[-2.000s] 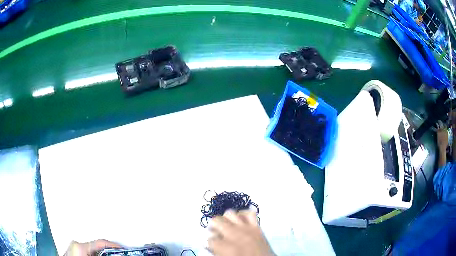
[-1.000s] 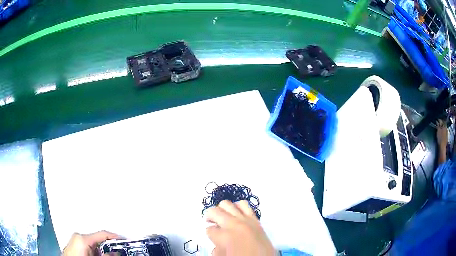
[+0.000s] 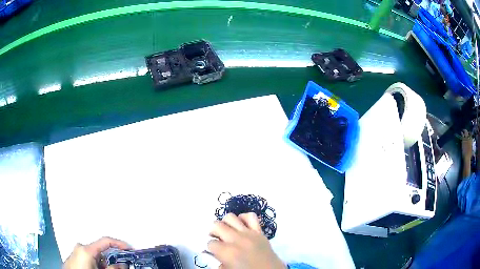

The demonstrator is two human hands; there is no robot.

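Observation:
My left hand (image 3: 95, 254) is at the bottom edge, its fingers around the left end of a black plastic housing (image 3: 167, 256), cut off by the picture's edge. My right hand (image 3: 243, 242) is over the near side of a tangled pile of black sealing rings (image 3: 243, 203) on the white sheet (image 3: 158, 173). Its fingers are bent into the pile; whether they pinch a ring is hidden. One loose ring (image 3: 197, 261) lies between the housing and my right hand.
Two black housings lie on the green belt (image 3: 105, 47) ahead. A blue bin (image 3: 350, 142) of black rings stands right of the sheet, beside a white tape dispenser (image 3: 371, 178). Shiny plastic bags (image 3: 20, 194) lie at left. A person's blue sleeve (image 3: 447, 244) shows at lower right.
The belt housings have moved right. The housing in my left hand shows more and looks turned. My right hand stays at the pile and has shifted slightly.

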